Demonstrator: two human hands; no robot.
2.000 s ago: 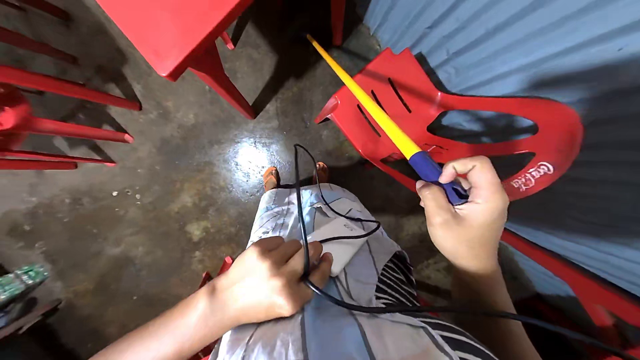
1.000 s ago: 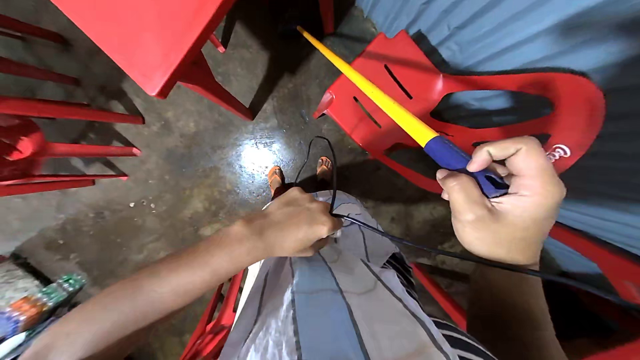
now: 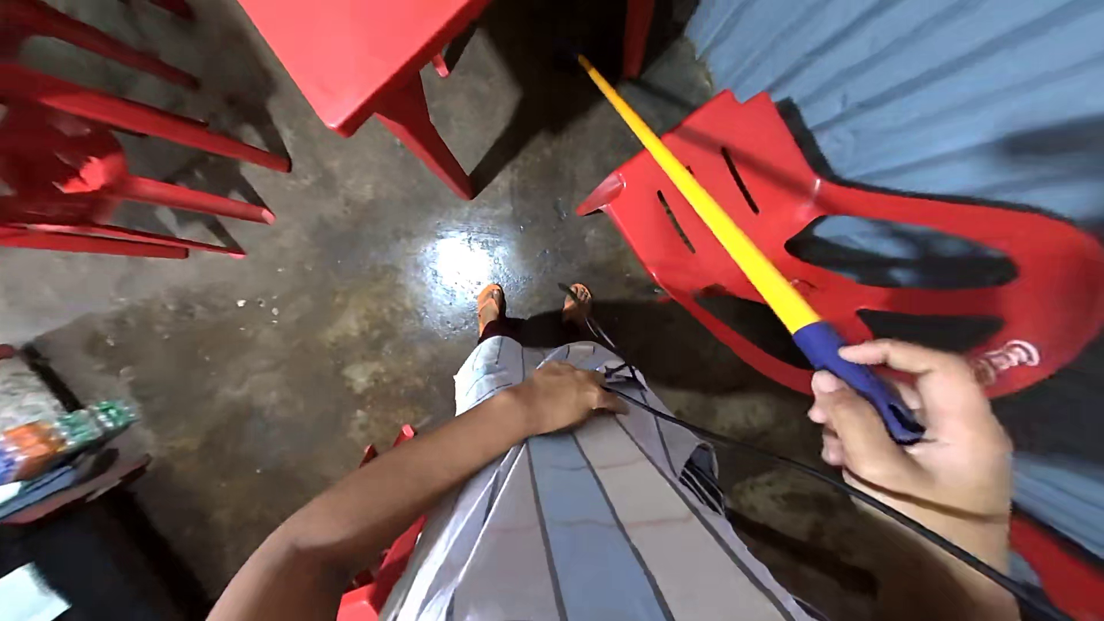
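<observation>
My right hand (image 3: 914,423) is closed around the blue grip of a long yellow pole (image 3: 720,220). The pole slants away to the upper left over a red plastic chair, its far end in dark shadow. My left hand (image 3: 565,397) lies at my lap on the striped clothing (image 3: 604,517). A thin black cable (image 3: 759,455) runs from beside its fingers to the lower right, across my right forearm. Whether these fingers grip the cable or only touch it, I cannot tell. Part of the cable hangs between my knees near my feet.
The red plastic chair (image 3: 914,203) stands at the right against blue corrugated sheeting (image 3: 931,78). A red table (image 3: 371,52) is ahead, with more red furniture (image 3: 155,190) at the left. Plastic bottles (image 3: 65,435) lie on a surface at the lower left. The concrete floor (image 3: 345,285) shows a bright reflection.
My left hand has shifted toward my lap's middle, and the cable loop that stood up beside it now lies low. My right hand still holds the pole. A white item on my lap is out of sight.
</observation>
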